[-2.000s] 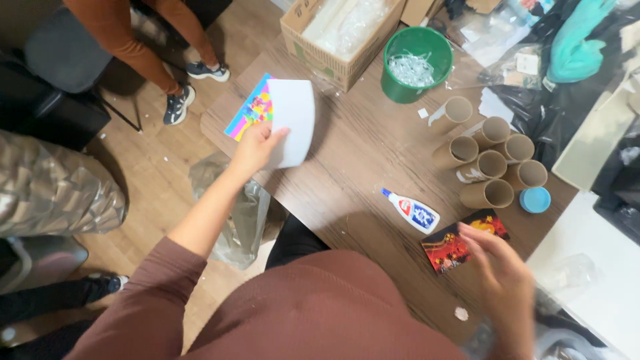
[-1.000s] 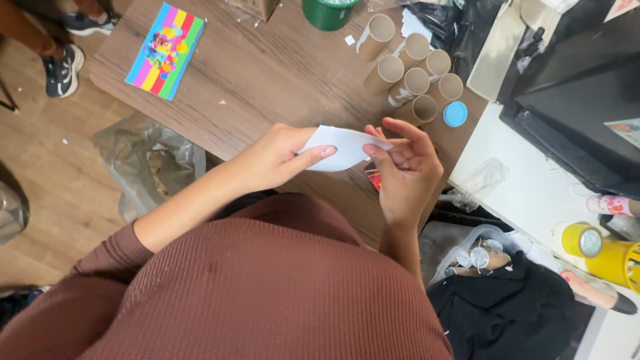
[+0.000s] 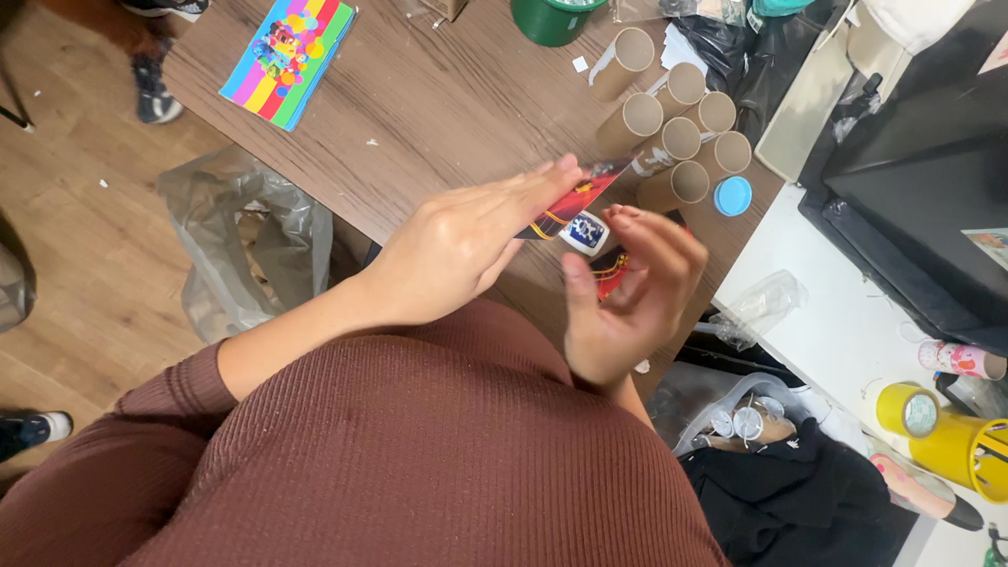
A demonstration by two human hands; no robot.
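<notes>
My left hand point(image 3: 465, 236) holds a printed red and black paper piece point(image 3: 579, 197), seen at a slant, its fingers lying along it. My right hand point(image 3: 638, 291) is beside it with curved fingers apart, over a second red and black printed piece point(image 3: 610, 272); whether it touches that piece I cannot tell. Between the hands part of a white glue bottle point(image 3: 585, 233) shows on the brown table. Several cardboard tubes point(image 3: 636, 115) stand upright past my right hand, next to a blue round lid point(image 3: 733, 196). Striped, colourful printed sheets point(image 3: 290, 59) lie at the table's upper left.
A green bucket point(image 3: 551, 20) stands at the table's far edge. A grey plastic bag point(image 3: 248, 236) hangs or stands left of the table. On the right, a white surface point(image 3: 835, 331) bears yellow tape point(image 3: 907, 409) and a yellow container point(image 3: 965, 453). Another person's shoe point(image 3: 156, 90) is upper left.
The white paper side seen between both hands a second ago has given way to a red and black printed side. My right hand has come off the paper. The striped sheets were by my left hand two seconds ago.
</notes>
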